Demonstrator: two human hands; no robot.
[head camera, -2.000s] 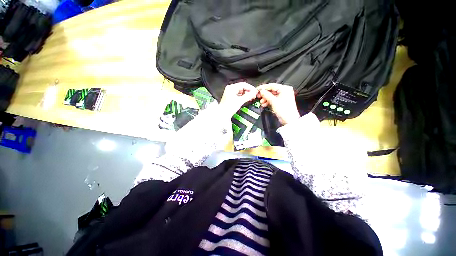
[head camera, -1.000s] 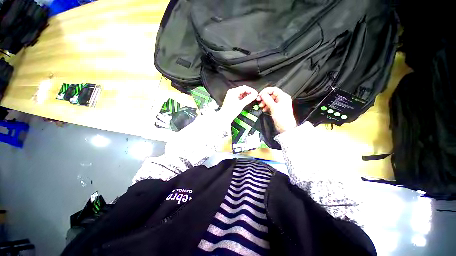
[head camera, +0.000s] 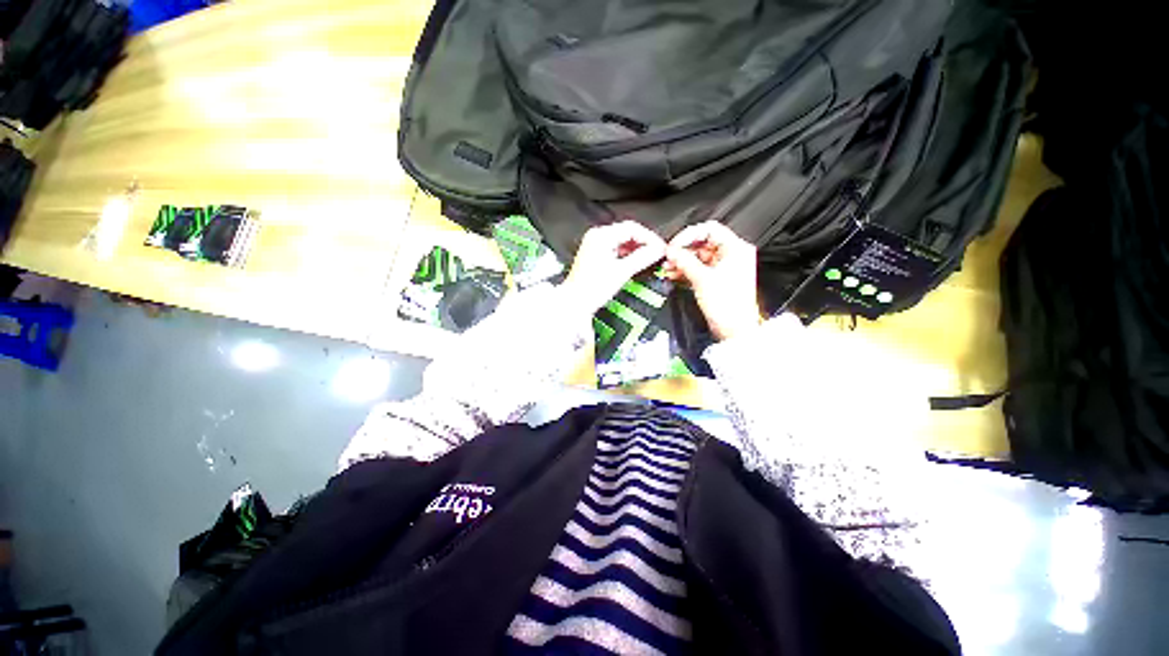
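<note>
A dark olive-grey backpack (head camera: 641, 96) lies on the pale wood-top table in front of me. My left hand (head camera: 615, 263) and my right hand (head camera: 713, 269) meet at the fingertips at the bag's near edge. They pinch something very thin, too small to make out. A large hang tag with green chevrons (head camera: 626, 331) is just below my hands, with a dark strip or pouch (head camera: 688, 331) beside it, partly behind my right hand. A small black tag with green dots (head camera: 872, 272) lies against the right side of the bag.
Green-and-black tag stacks lie on the table (head camera: 308, 90) at left (head camera: 199, 235) and left of my forearm (head camera: 451, 290). More dark bags (head camera: 1090, 320) are at the right. A blue crate (head camera: 32, 333) and a dark bag with a green tag (head camera: 231, 538) are on the floor at left.
My hands stay at nearly the same spot, with fingertips together and only small finger movements. The view has shifted slightly. The bag and tags otherwise look unchanged.
</note>
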